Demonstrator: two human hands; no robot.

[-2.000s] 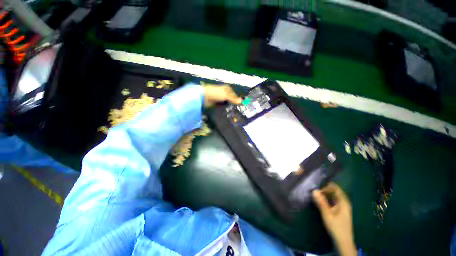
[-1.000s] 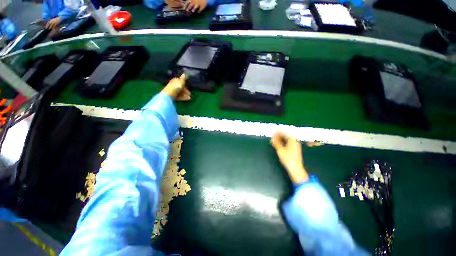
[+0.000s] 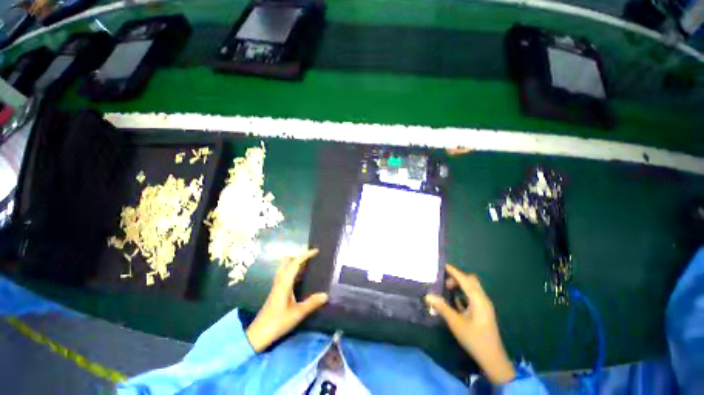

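An opened tablet housing assembly lies on a wider black carrier on the dark green bench in front of me. Its battery is a bright white rectangle; the main circuit board with a green patch is at the far end. My left hand has thumb and fingers apart at the carrier's near left edge. My right hand has thumb and fingers around the near right edge of the tablet. Cream adhesive pieces lie on the bench at left. Wired parts with dark leads lie at right.
A parts tray with another cream heap is at far left, beside a dark stack. Beyond the white strip, the conveyor carries several tablets. A blue sleeve of another person and a blue cord are at right.
Both hands have come back to the near side of the bench. A tablet on its carrier now lies between them, where the bench was bare a second ago. The camera view has shifted.
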